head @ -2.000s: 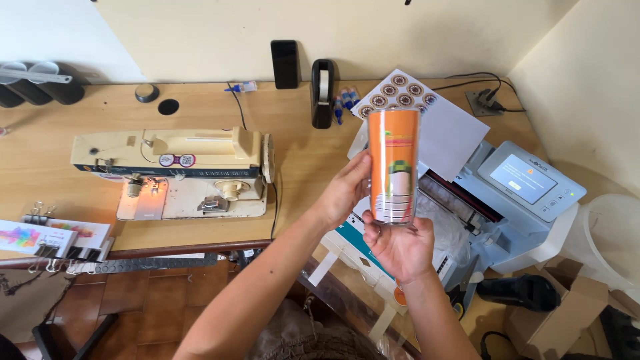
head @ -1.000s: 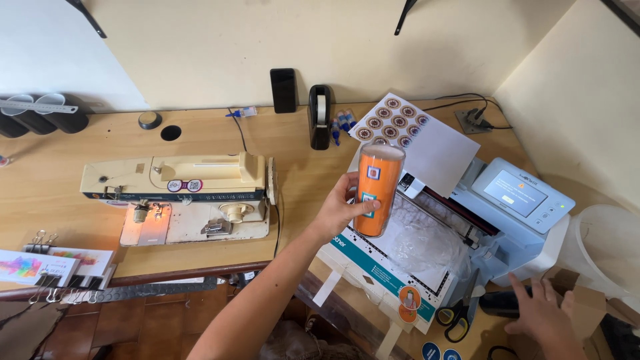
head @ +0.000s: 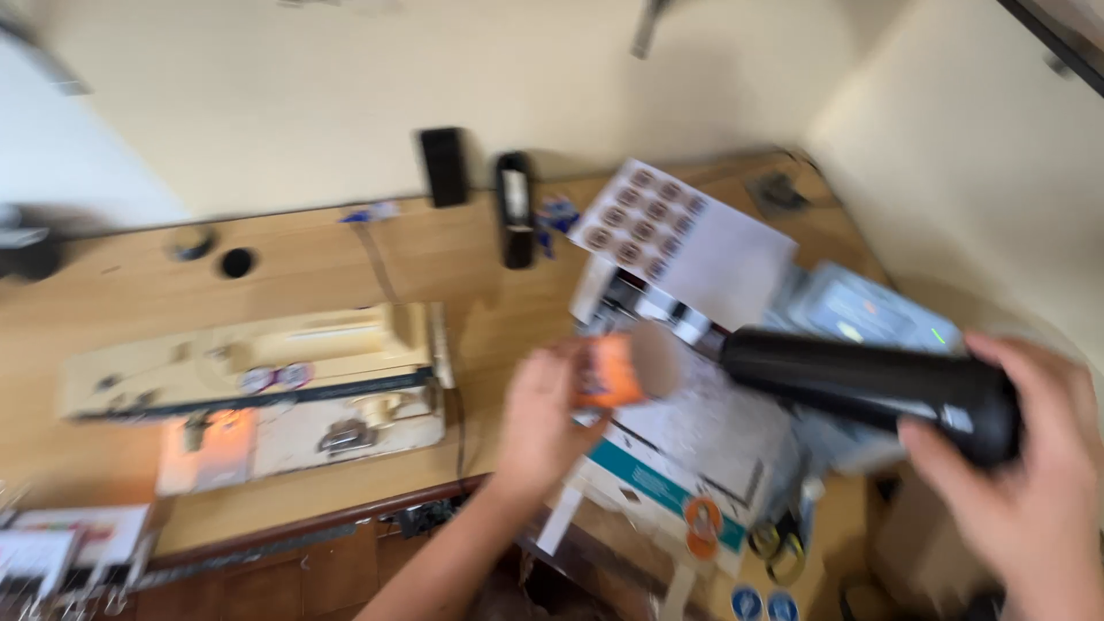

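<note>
My left hand [head: 548, 414] grips an orange tumbler [head: 614, 369], tilted sideways with one round end facing right. My right hand [head: 1018, 448] holds a black cylindrical bottle or tumbler [head: 862, 384] by its wide end, and its narrower end points left toward the orange one. A gap separates the two. Both hang over a cutting machine [head: 880, 310] and its mat with a teal band [head: 660, 483]. Motion blur hides fine detail, including the print on the orange surface.
A sewing machine [head: 259, 362] stands on the wooden desk at left. Behind are a black phone [head: 443, 168], a tape dispenser [head: 516, 211] and a sheet of round stickers [head: 647, 216]. Scissors [head: 780, 548] and blue round stickers [head: 763, 604] lie at lower right; clipped papers [head: 78, 543] are at lower left.
My right hand, apart from the orange tumbler one second ago, now holds the black cylinder up. The orange tumbler, upright before, is tipped sideways in my left hand.
</note>
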